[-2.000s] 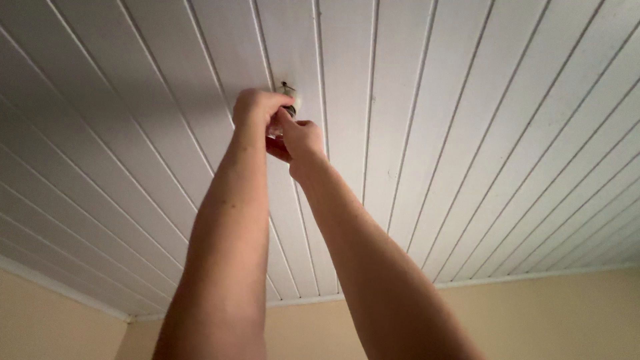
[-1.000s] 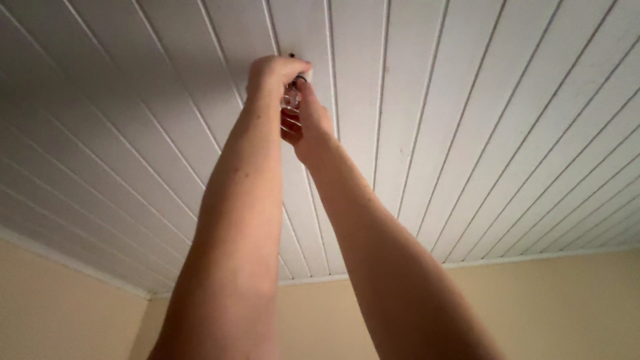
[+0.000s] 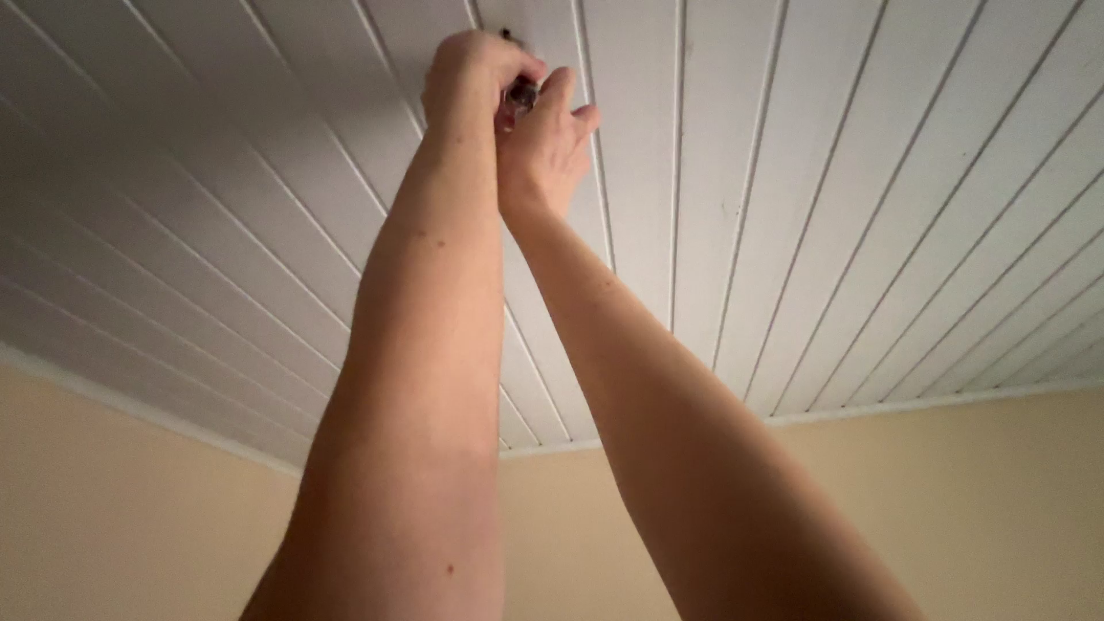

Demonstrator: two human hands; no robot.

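Observation:
Both my arms reach up to a small dark and clear fitting just under the white plank ceiling. My left hand curls around the fitting from the left, with fingers and thumb on it. Close on its right side is my right hand, its fingers spread and bent, the back of the hand partly toward me. Whether a fingertip of it touches the fitting cannot be told. A small dark spot shows on the ceiling above the fitting. My left hand hides much of the fitting.
Grooved white ceiling planks run overhead. A white trim strip borders the ceiling above a beige wall. Another beige wall stands at the lower left, and shadow lies over the ceiling's left part.
My right hand has turned and its fingers have spread away from the fitting, where they were closed around it before. My left hand remains at the fitting.

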